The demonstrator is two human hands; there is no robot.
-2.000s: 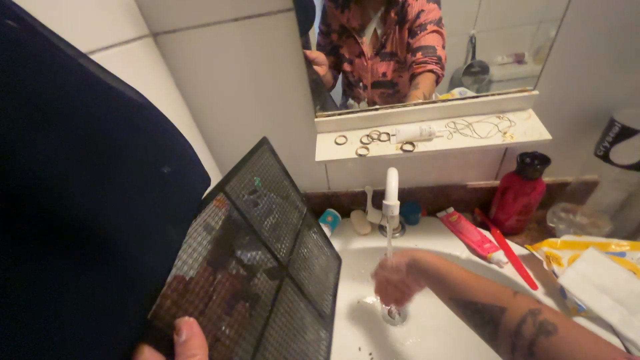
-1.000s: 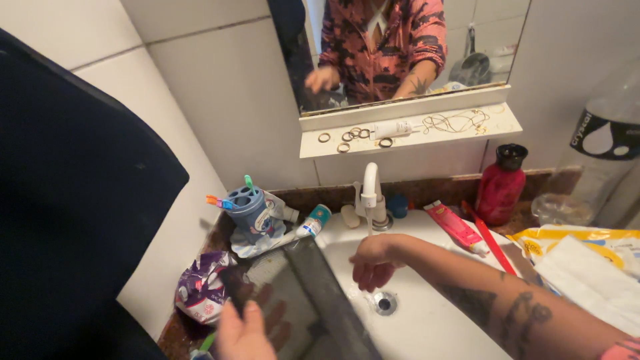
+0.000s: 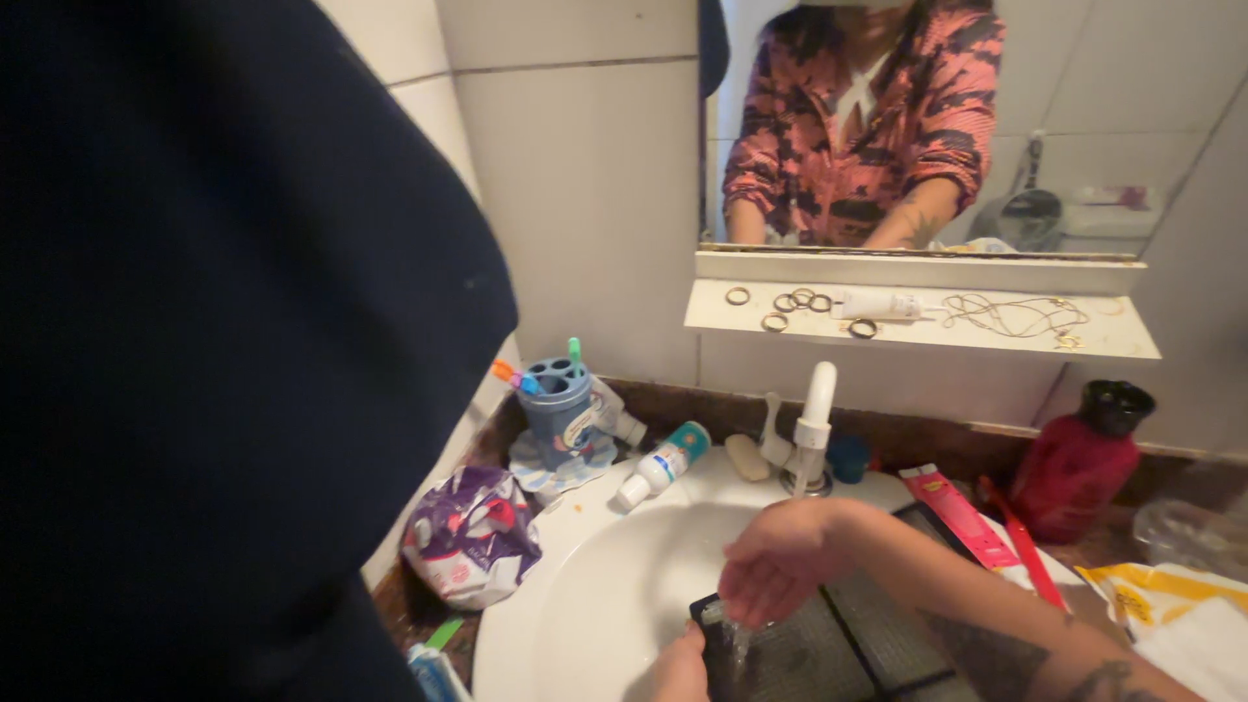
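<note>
A mesh filter panel in a dark frame (image 3: 795,651) lies tilted over the white sink basin (image 3: 595,595). My left hand (image 3: 678,671) grips its left edge at the bottom of the view, with only part of the hand showing. Above the panel my right hand (image 3: 780,565) is cupped, fingers loosely spread and holding nothing, under the white faucet (image 3: 817,405). Water runs over this hand and falls onto the mesh. My right forearm covers part of the panel.
Behind the basin are a toothbrush holder (image 3: 561,419), a toothpaste tube (image 3: 665,466) and a bar of soap (image 3: 747,458). A purple plastic package (image 3: 473,536) sits left; a red bottle (image 3: 1077,468) stands right. Rings and a necklace (image 3: 1014,317) lie on the mirror shelf (image 3: 916,336). Dark fabric fills the left.
The mesh panel has moved from left of the basin to over it, under the running water. My left hand has moved with it. My right hand stays near the faucet.
</note>
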